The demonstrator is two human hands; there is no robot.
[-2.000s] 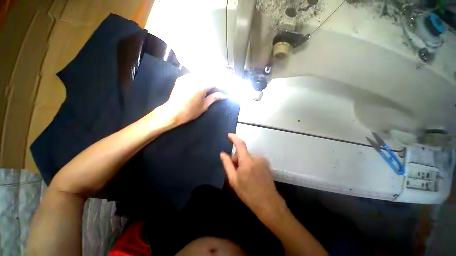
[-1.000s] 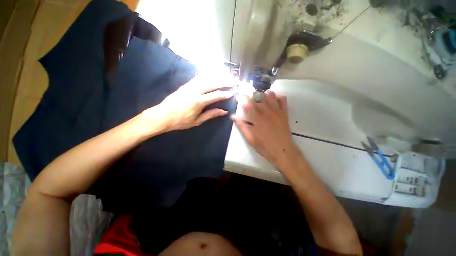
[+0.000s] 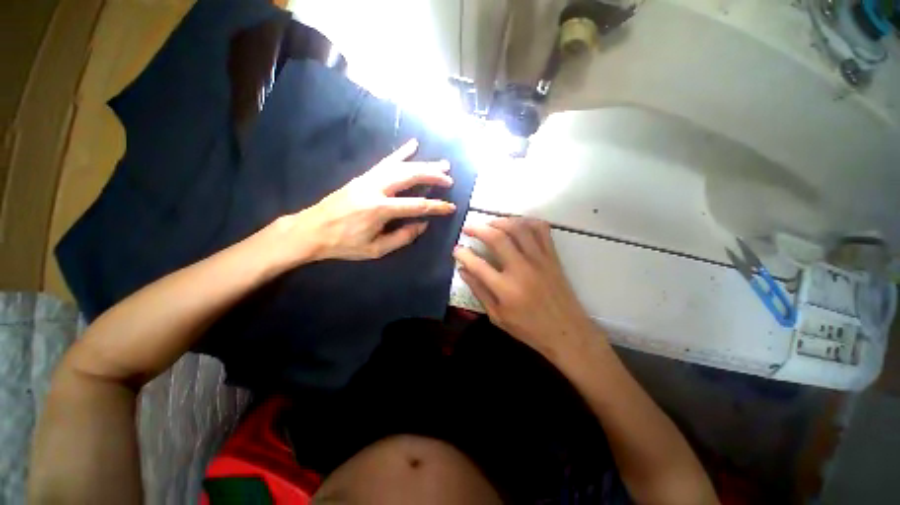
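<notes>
A dark navy faux leather panel, fabric side up, point(image 3: 326, 296) lies over the machine table and the cardboard at the left. A glossy dark brown face shows on a part near its top. Its right edge runs up to the needle area point(image 3: 484, 138), where lamp glare hides detail. My left hand point(image 3: 380, 207) lies flat on the panel, fingers spread and pointing to its right edge, gripping nothing visible. My right hand point(image 3: 518, 276) rests on the white bed just right of that edge, fingers a little bent. Whether its fingertips touch the panel edge I cannot tell.
The cream-white machine head point(image 3: 691, 89) fills the upper right. Blue-handled thread snips point(image 3: 765, 283) lie at the right of the bed beside a white control panel point(image 3: 829, 321). Cardboard point(image 3: 74, 128) and silver-grey quilted covering point(image 3: 35, 365) are at the left. A red stool point(image 3: 262, 454) is below.
My left hand has moved down from the needle and its fingers are spread on the panel. My right hand has drawn back from the needle toward the front of the bed.
</notes>
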